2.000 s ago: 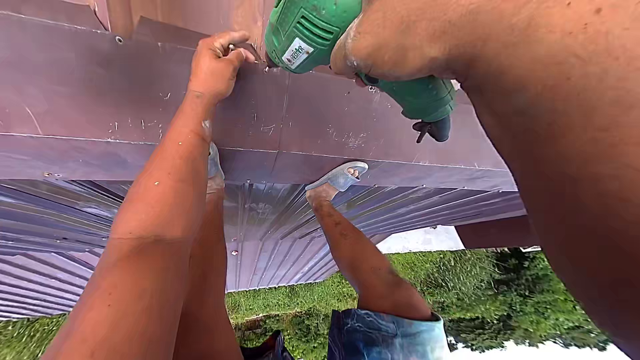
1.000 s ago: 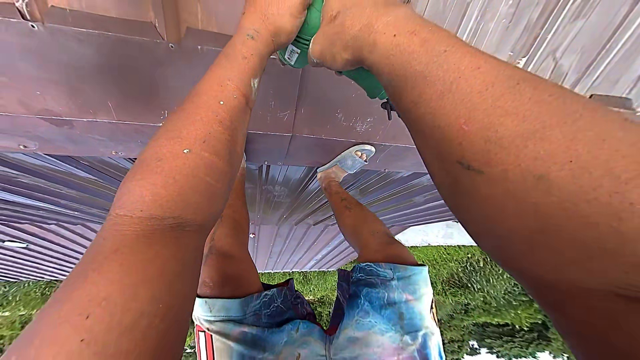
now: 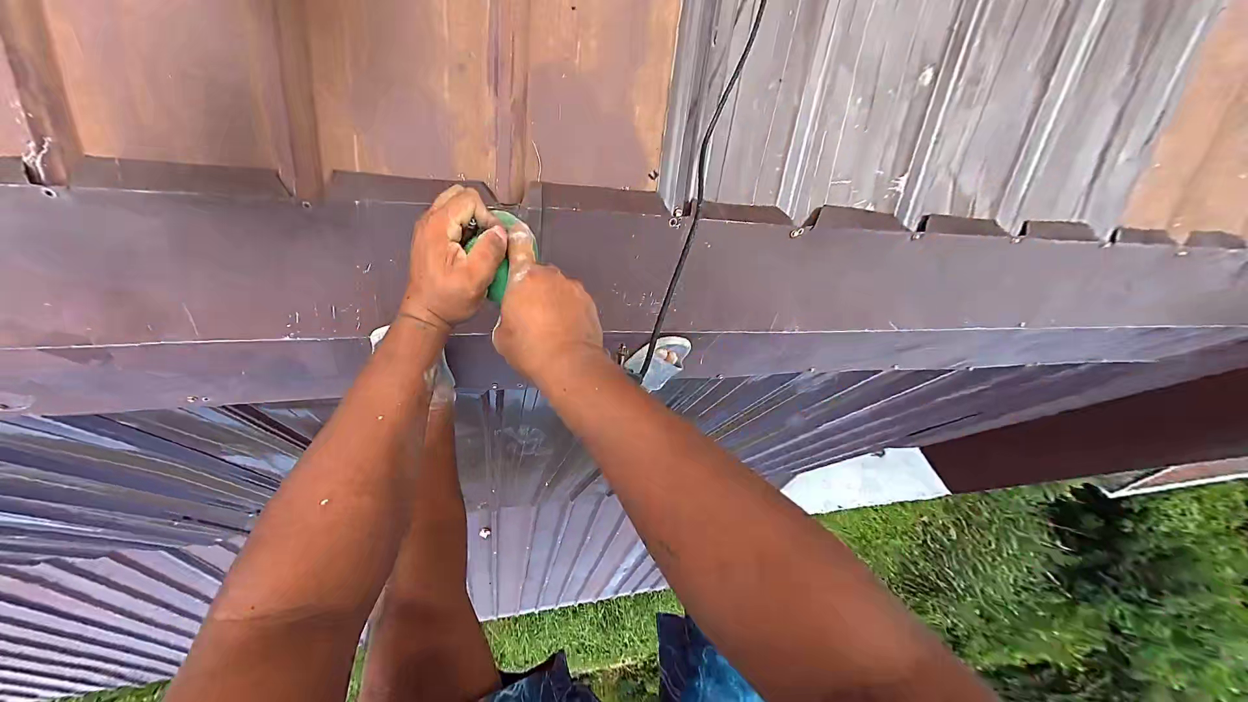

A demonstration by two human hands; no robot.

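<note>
A green power drill stands between my two hands at the ridge flashing, mostly covered by them. My right hand is closed around its body. My left hand wraps its front end, thumb on the green housing, close to the lower edge of the brown roof panels. The drill's tip and the point under it are hidden. Brown metal flashing runs beneath both hands. A black cord hangs over the panels and flashing to the right of my hands.
My sandalled foot rests on the flashing's lower part, the other partly behind my left arm. Screws line the panel edge. Ribbed metal sheets slope down to grass; a white surface lies beyond at the right.
Two seconds ago my left fingers were beside the drill's front; now that hand is wrapped around it. The drill has turned, and my right arm sits lower in view. The view has shifted.
</note>
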